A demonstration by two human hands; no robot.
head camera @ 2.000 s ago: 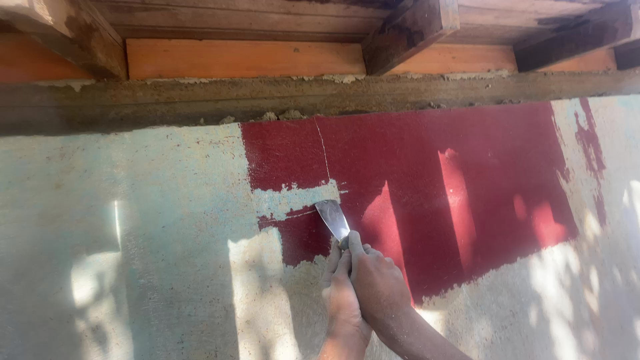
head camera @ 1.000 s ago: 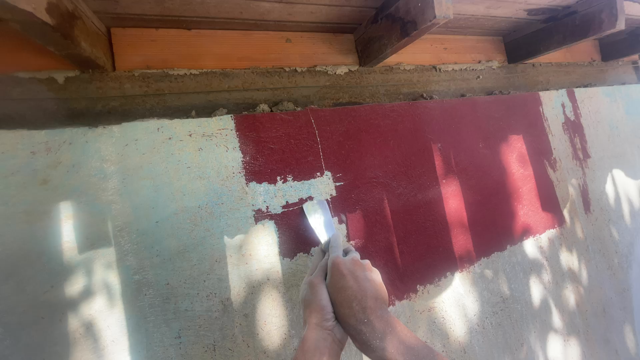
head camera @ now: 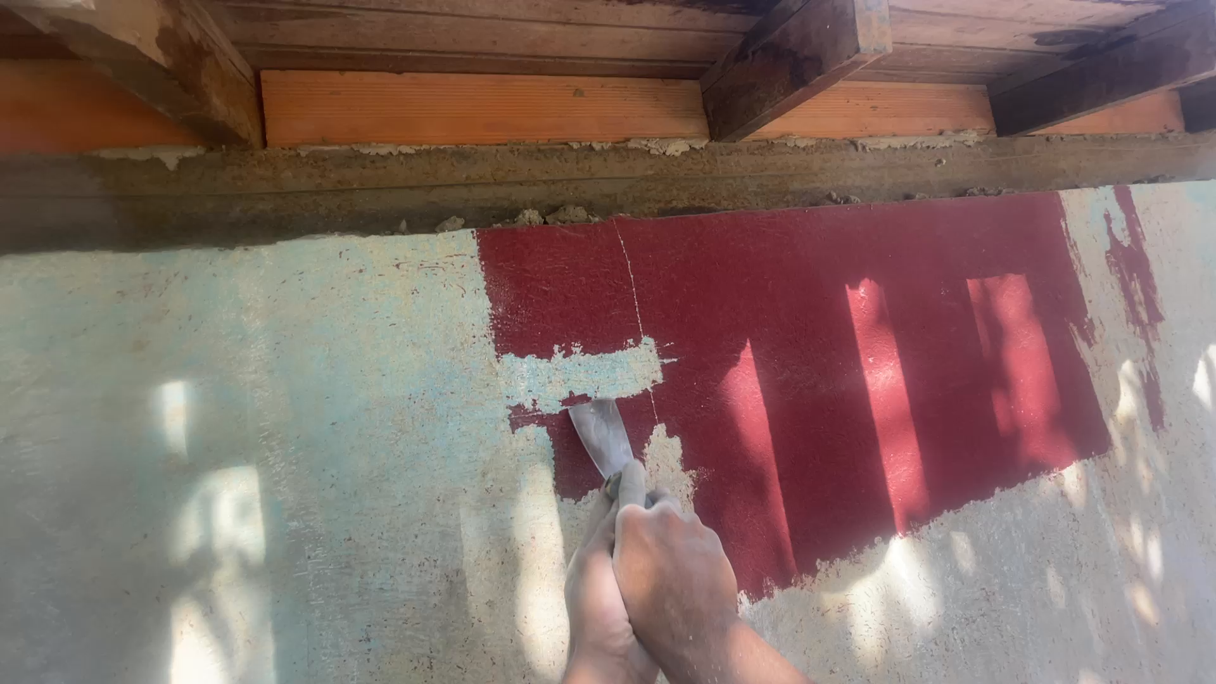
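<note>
Both my hands are clasped around the handle of a metal paint scraper (head camera: 603, 437), which they mostly hide. My left hand (head camera: 597, 594) is on the left side of the grip, and my right hand (head camera: 673, 565) overlaps it from the right. The scraper's blade points up and slightly left, its edge on the red paint (head camera: 779, 380) just below a bare pale-blue strip (head camera: 581, 375). A second bare patch (head camera: 668, 461) lies right of the blade. A thin crack runs down through the red above the strip.
Pale, worn wall plaster (head camera: 256, 408) surrounds the red area. Above runs a rough mortar ledge (head camera: 380, 190) with crumbs of debris on it. Dark wooden rafters (head camera: 798, 66) and an orange board (head camera: 484, 106) are overhead. Sunlight patches fall across the wall.
A bare patch has appeared in the red paint to the right of the blade. My hands and the scraper now sit left of that patch, still below the pale strip.
</note>
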